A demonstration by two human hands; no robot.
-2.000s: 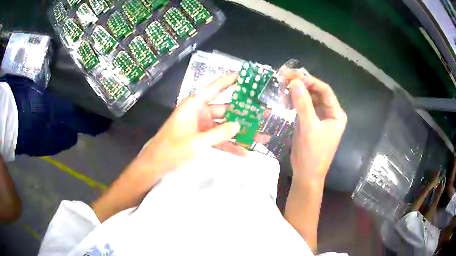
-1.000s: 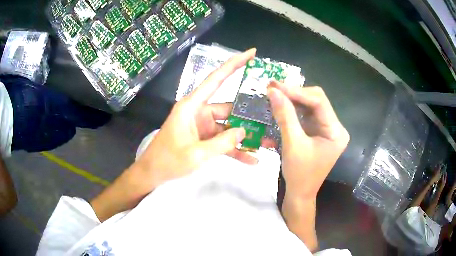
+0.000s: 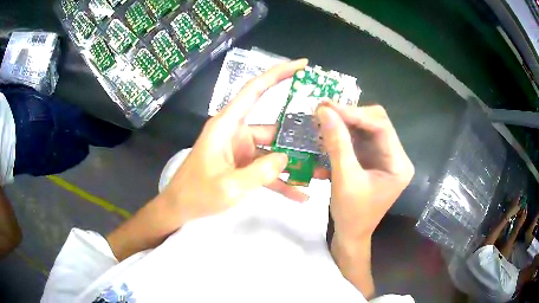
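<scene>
My left hand [image 3: 236,154] holds a green circuit board [image 3: 302,167] by its edges, fingers on the far left side and thumb near its lower end. A shiny translucent grey film piece [image 3: 298,131] lies over the middle of the board. My right hand [image 3: 363,160] pinches the film's right part with thumb and forefinger, over the board. The fingertips hide part of the film, so I cannot tell how far it touches the board. A white release liner sheet [image 3: 235,76] lies on the bench behind my hands, partly hidden.
A clear blister tray [image 3: 177,83] with rows of green boards stands at the upper left. A wrapped pale bundle [image 3: 29,59] lies far left beside a seated person in dark blue. A clear plastic tray or wrap [image 3: 460,198] lies right. Another person's arms [image 3: 505,228] show lower right.
The film piece, seen in my right fingers beside the board at first, now lies over the board's middle. Since the last frame, board and film have shifted slightly toward me.
</scene>
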